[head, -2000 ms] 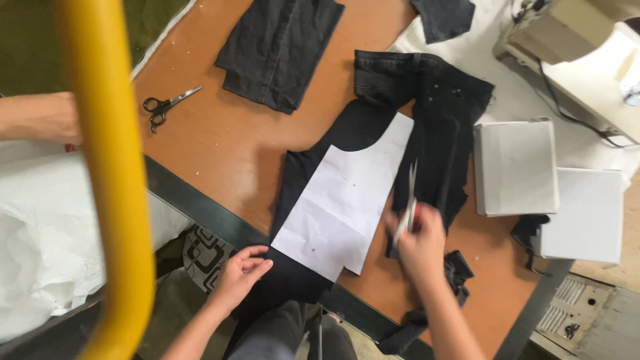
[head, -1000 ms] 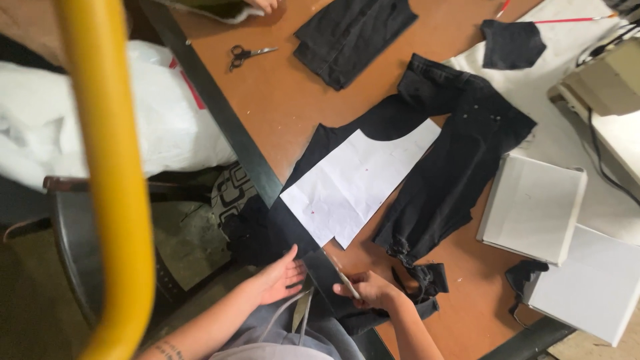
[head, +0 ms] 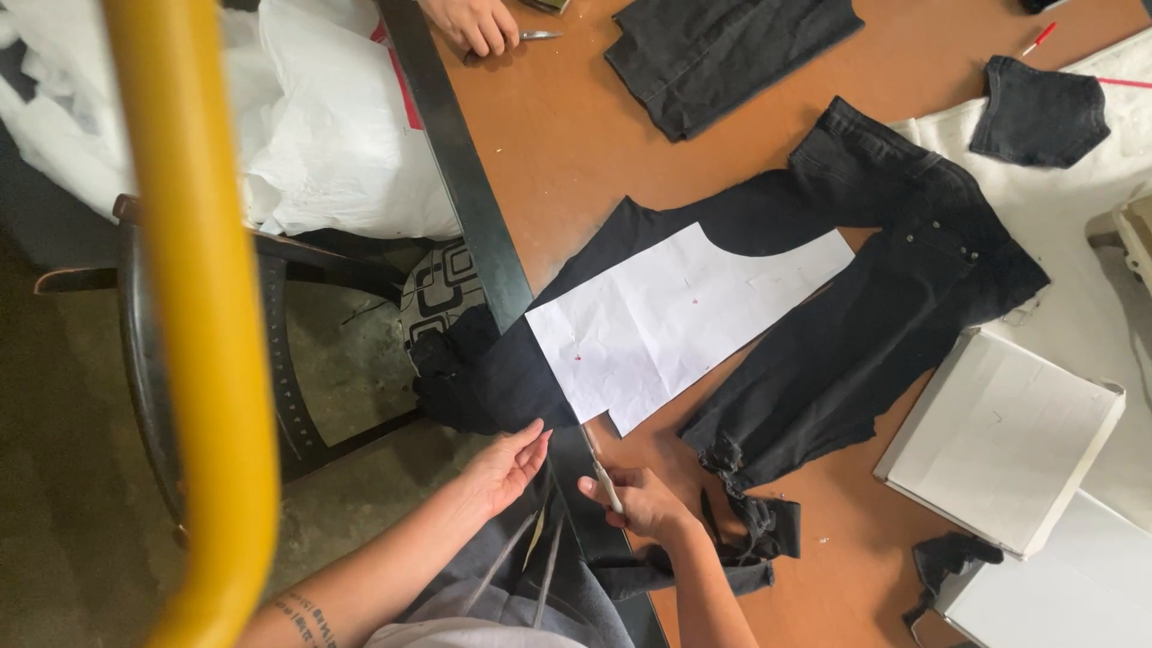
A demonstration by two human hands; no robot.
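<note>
My right hand (head: 634,502) holds a pair of scissors (head: 605,475), its blades pointing up at the lower edge of the black fabric beside the paper. My left hand (head: 513,463) is just left of the scissors, fingers partly curled, near the edge of the black fabric (head: 504,382); whether it touches the cloth is unclear. On this fabric lies a white paper pattern piece (head: 639,324) with small red marks. Black denim trousers (head: 855,297) are spread to the right of the paper, with ragged cut cloth at their lower end.
Another person's hand (head: 477,25) is over small scissors (head: 540,35) at the table's far edge. Folded black denim (head: 720,54) and a dark denim piece (head: 1039,112) lie beyond. White boxes (head: 999,432) are at right, a chair (head: 148,360) and white plastic bags (head: 351,135) at left, a yellow bar (head: 198,297) in front.
The other person's hand has come to the small scissors. My right hand with the scissors has moved from the paper's right side to the cloth near its lower edge. The view has shifted.
</note>
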